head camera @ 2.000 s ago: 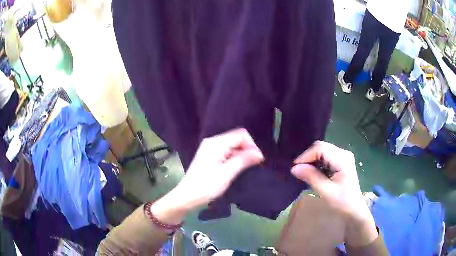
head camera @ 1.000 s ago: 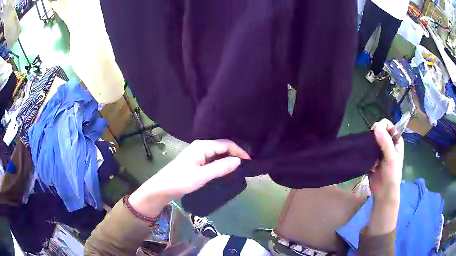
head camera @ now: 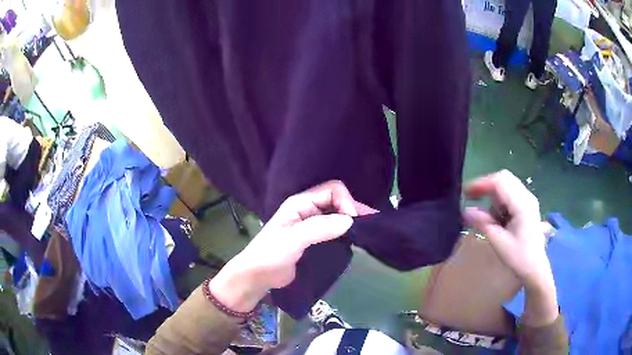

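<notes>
A large dark purple garment [head camera: 312, 90] hangs in front of me and runs out of the top of the picture. My left hand [head camera: 298, 236] pinches the garment's lower edge between thumb and fingers, and a dark end of cloth hangs below it. A small pinkish bit shows at its fingertips. My right hand [head camera: 506, 222] is beside the garment's right side, with thumb and forefinger apart near the edge. Its other fingers are curled around a small dark patch that I cannot make out. Whether its fingertips touch the cloth is unclear.
Light blue garments [head camera: 121, 229] are heaped at the left, and more blue cloth [head camera: 589, 277] lies at the lower right. A brown box [head camera: 464, 291] is on the green floor. A person's legs [head camera: 527, 35] show at the upper right. A cream form [head camera: 132, 90] stands behind at left.
My right hand has let go of the stretched edge and moved back left and down. The edge now hangs slack in a fold. My left hand still pinches it.
</notes>
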